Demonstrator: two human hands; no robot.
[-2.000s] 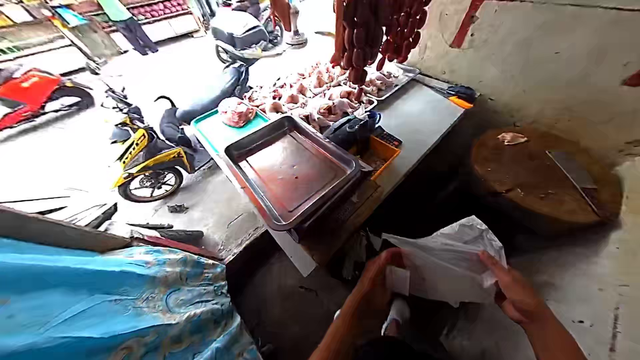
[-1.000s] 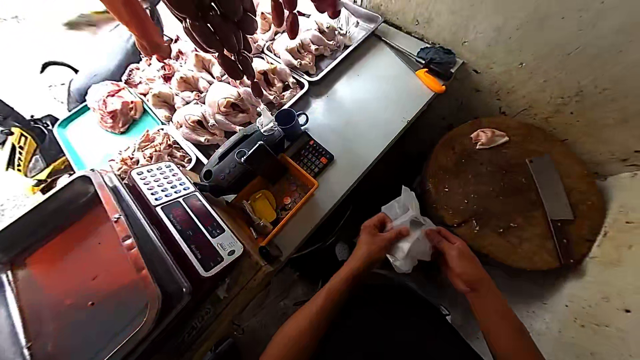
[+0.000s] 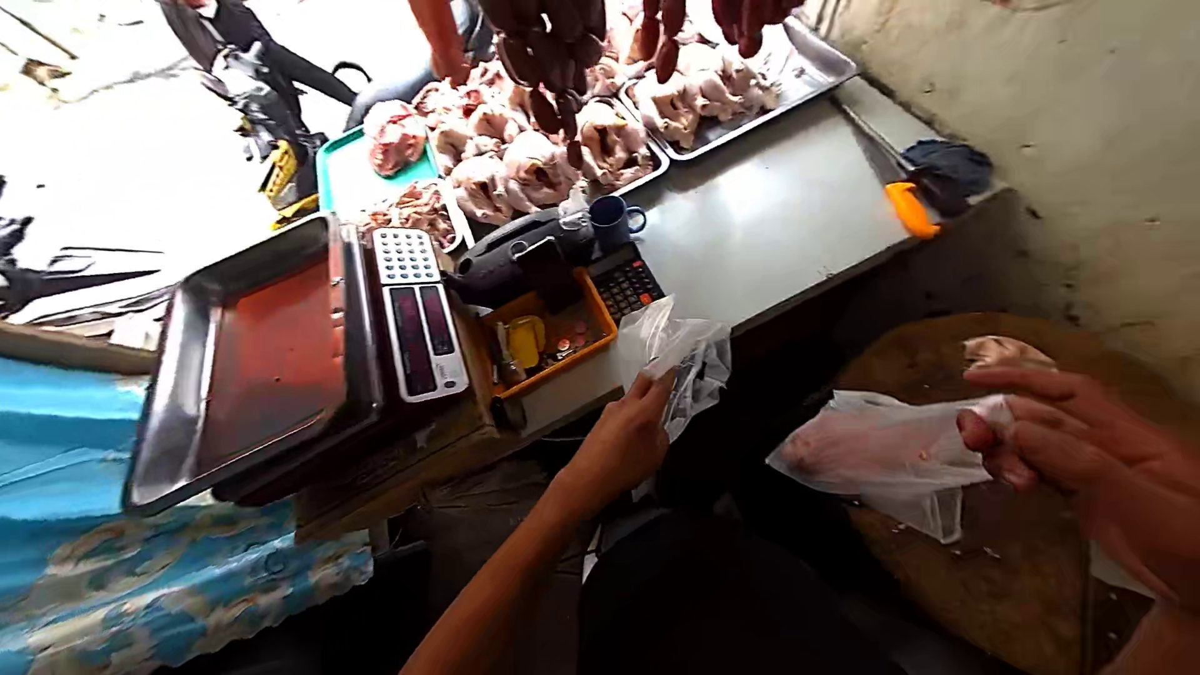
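Observation:
My left hand (image 3: 633, 422) holds a clear plastic bag (image 3: 703, 361) by its gathered part, just in front of the counter edge and the calculator (image 3: 626, 286). Over the round wooden chopping block (image 3: 947, 605), my right hand (image 3: 1050, 441) grips the end of another translucent plastic bag (image 3: 872, 450). That bag looks pinkish, with something like meat in it. A small piece of meat or skin (image 3: 1008, 352) lies on the block behind my right fingers. A light strip beneath the right hand may be the cleaver blade; the hand hides most of it.
Trays of raw chicken (image 3: 539, 169) stand on the metal counter (image 3: 769, 216) below hanging sausages (image 3: 553, 56). Nearby are a digital scale (image 3: 422, 319), a steel tray (image 3: 155, 441), an orange coin box (image 3: 600, 314), a mug (image 3: 609, 220) and an orange handle (image 3: 909, 211). Another person's hand (image 3: 448, 56) reaches in.
My hands have moved apart from the one white bag between them; my left is now by the counter, my right over the block. A pinkish, filled-looking bag now shows there. The view has shifted.

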